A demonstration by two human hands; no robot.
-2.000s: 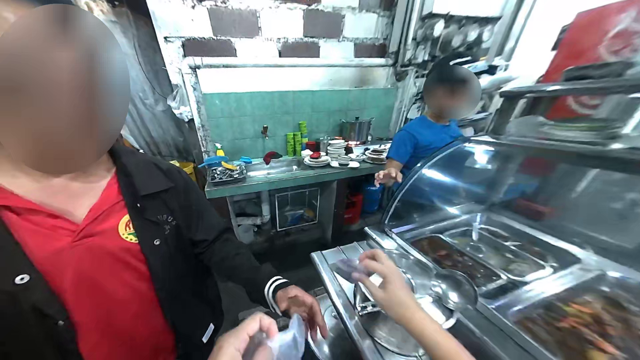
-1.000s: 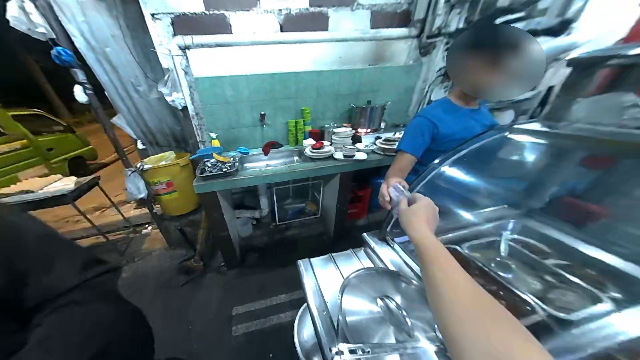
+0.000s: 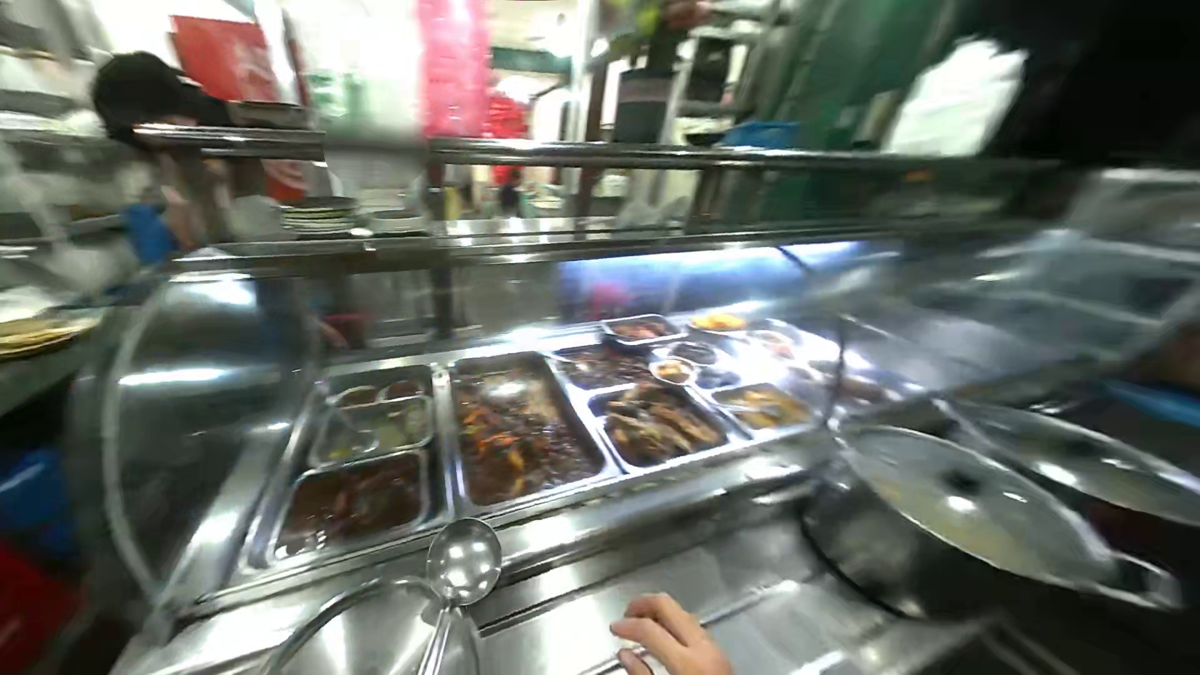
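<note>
One bare hand shows at the bottom middle, over the steel counter [image 3: 553, 619]; I take it for my right hand [image 3: 670, 637]. Its fingers are slightly curled and parted, with nothing visible in them. My left hand is out of view. Left of the visible hand, a steel ladle [image 3: 464, 562] rests on a round metal lid [image 3: 361, 633]. Behind them, steel food trays stand in a glass-fronted display, among them a tray of mixed vegetables [image 3: 520, 431], a tray of dark stew [image 3: 356, 502] and a tray of browned food pieces [image 3: 656, 422].
A large pot with a glass lid [image 3: 966, 497] stands at the right, another lidded pot [image 3: 1087, 459] behind it. Curved glass [image 3: 197, 403] closes the display's left end. A metal rail [image 3: 600, 155] runs above. Stacked plates [image 3: 319, 216] and a person [image 3: 150, 103] are at the back left.
The view has swung far right, from the sink to the food display. One second ago my right hand met the hand of the person in blue at a small clear plastic item; now it shows nothing held.
</note>
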